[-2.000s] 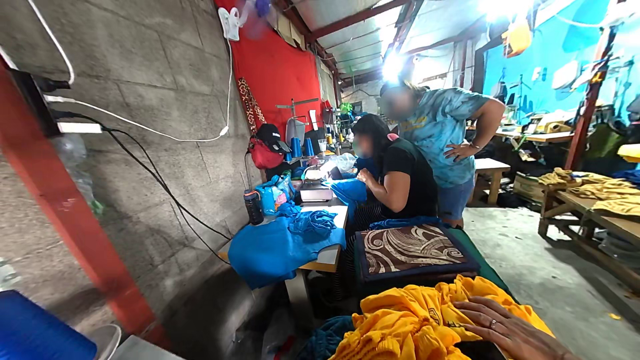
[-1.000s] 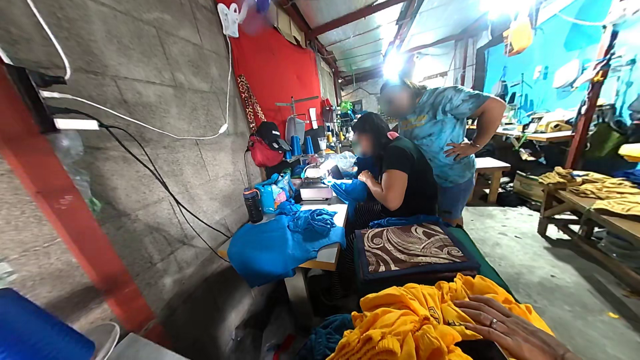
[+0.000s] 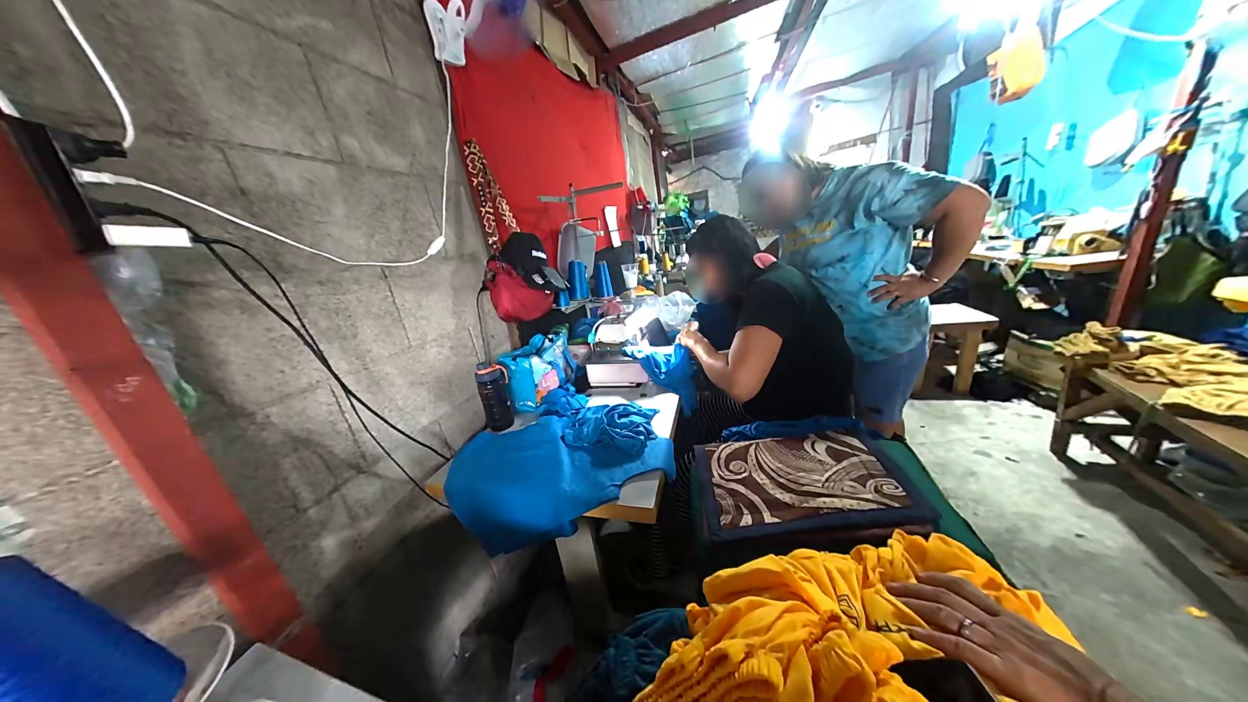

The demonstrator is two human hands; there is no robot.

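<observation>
My right hand (image 3: 985, 634), with a ring on one finger, lies flat on a heap of yellow garments (image 3: 809, 604) at the lower right, fingers apart, gripping nothing. A dark flat object (image 3: 941, 681) shows partly under its edge. No part of my left hand appears. Beyond the heap is a brown and cream patterned cushion (image 3: 804, 483). Blue fabric (image 3: 536, 478) drapes over the corner of a sewing table. At that table a seated person in black (image 3: 795, 331) holds blue cloth (image 3: 668, 370) by a lit sewing machine (image 3: 614, 366).
A standing person in a tie-dye shirt (image 3: 858, 253) leans over the seated one. At left are a red post (image 3: 146, 429), hanging cables and a blue thread cone (image 3: 78, 634). A wooden bench (image 3: 1121, 390) bearing yellow cloth stands at right. A dark bottle (image 3: 494, 398) stands near the wall.
</observation>
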